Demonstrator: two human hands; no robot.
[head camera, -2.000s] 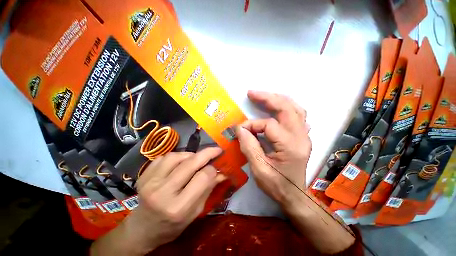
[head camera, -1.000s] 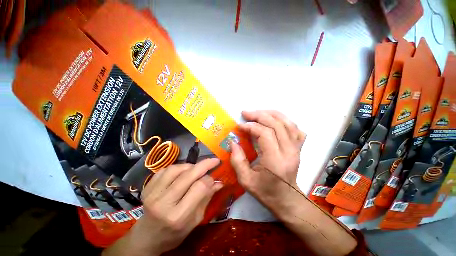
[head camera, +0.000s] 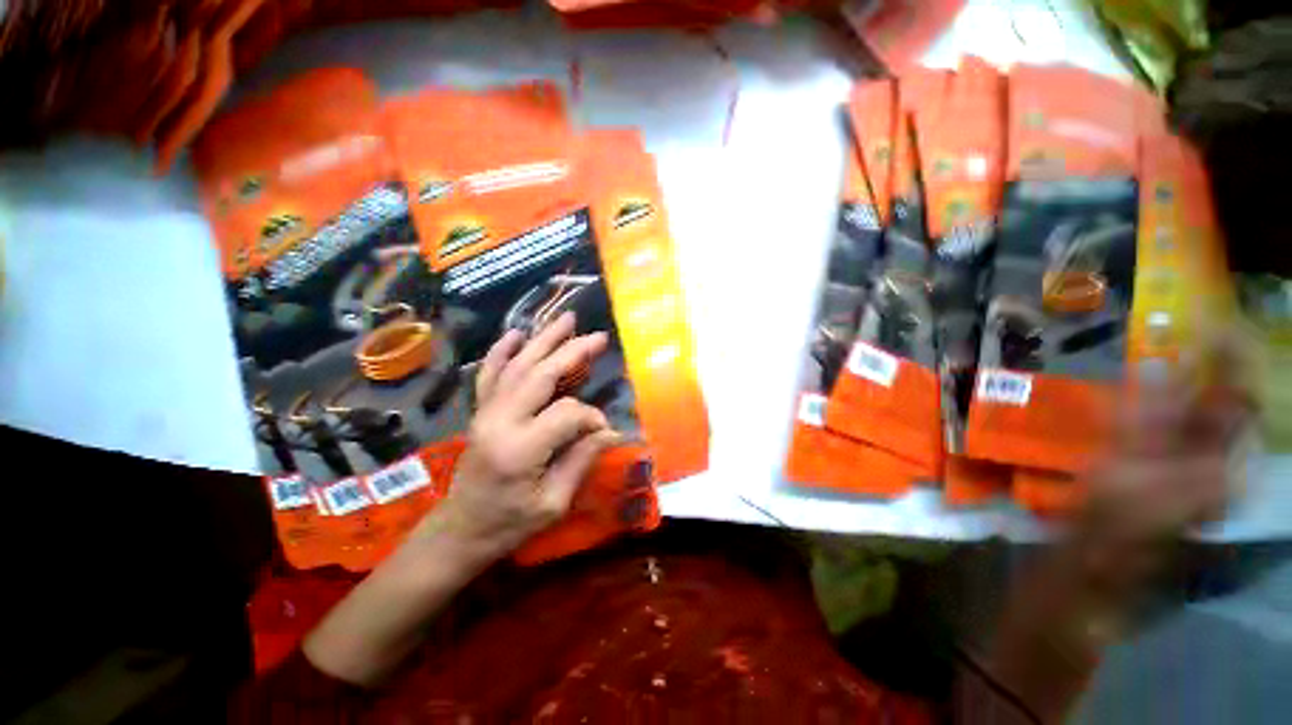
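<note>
My left hand (head camera: 531, 439) lies on the fanned orange and black cartons (head camera: 319, 269) at the left, fingers bent and slightly apart on the top faces. The carton under it shows a yellow side panel (head camera: 655, 319); no shiny sticker can be made out there. My right hand (head camera: 1162, 446) is strongly blurred over the lower yellow panel of the rightmost carton (head camera: 1063, 234). Its fingers cannot be made out, so whether it grips the carton is unclear.
More cartons (head camera: 886, 411) overlap beneath the rightmost one. The white table (head camera: 744, 298) shows between the two groups. Orange cartons (head camera: 177, 71) are at the far left, and crumpled yellow wrapping (head camera: 1155, 36) at the far right.
My right hand has moved from the left carton's sticker to the right pile, where a carton with a yellow panel now lies on top. My left hand remains on the left cartons. The view has shifted.
</note>
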